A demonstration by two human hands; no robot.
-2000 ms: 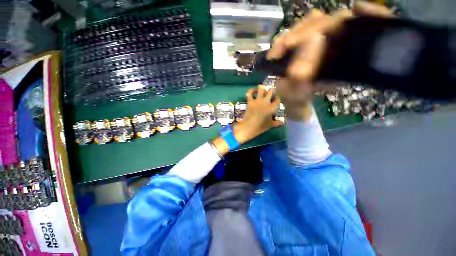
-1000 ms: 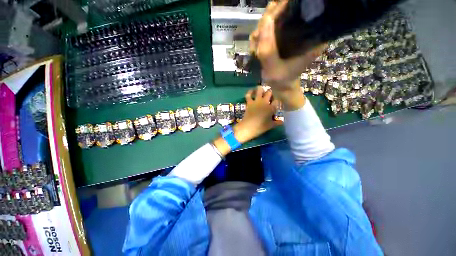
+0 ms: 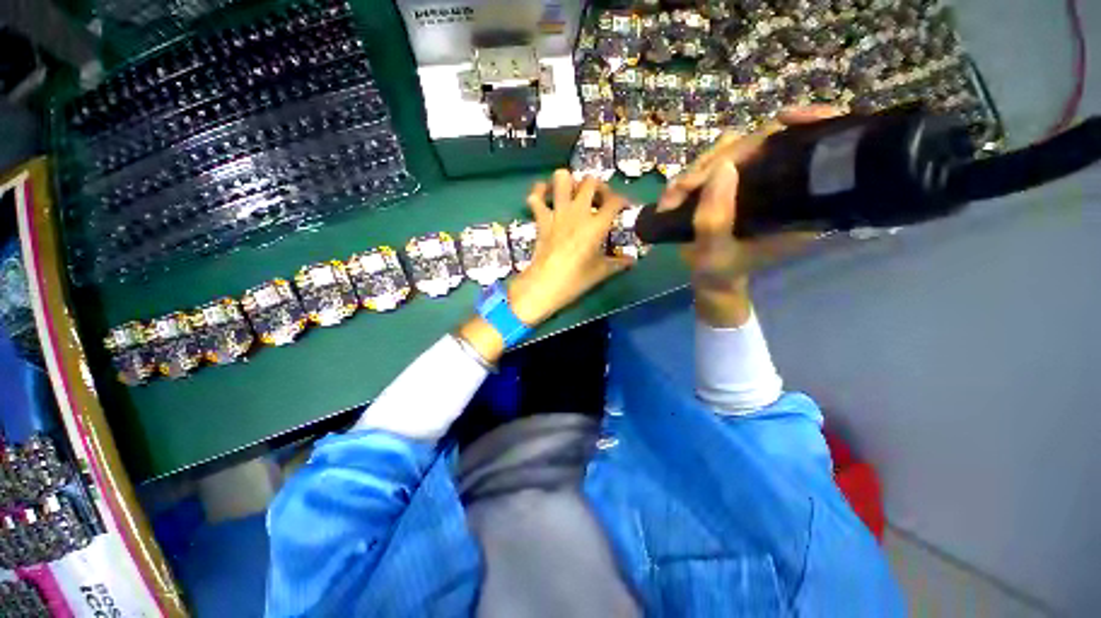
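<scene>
A curved row of silver-and-dark circuit boards (image 3: pixel 380 280) with orange-gold edges lies on the green bench mat. My left hand (image 3: pixel 565 248) is at the row's right end, fingers on the far side and thumb on the near side of the boards, hiding part of them. My right hand (image 3: pixel 720 229) is closed round the thick black electric screwdriver (image 3: pixel 833 169), held nearly level. Its tip is at the end board (image 3: pixel 627 229), just right of my left hand. Whether the tip touches a screw cannot be told.
The white screw feeder (image 3: pixel 453 42) stands behind my left hand. A clear blister tray (image 3: pixel 242 133) with dark parts lies at the back left. Many boards (image 3: pixel 785 60) are massed at the back right. The printed carton (image 3: pixel 127 579) with boards is at the left edge. The driver's cable runs right.
My right hand has brought the screwdriver down from near the feeder to the row's right end. My left hand stays on the boards. The whole view has shifted, moving the bench items left.
</scene>
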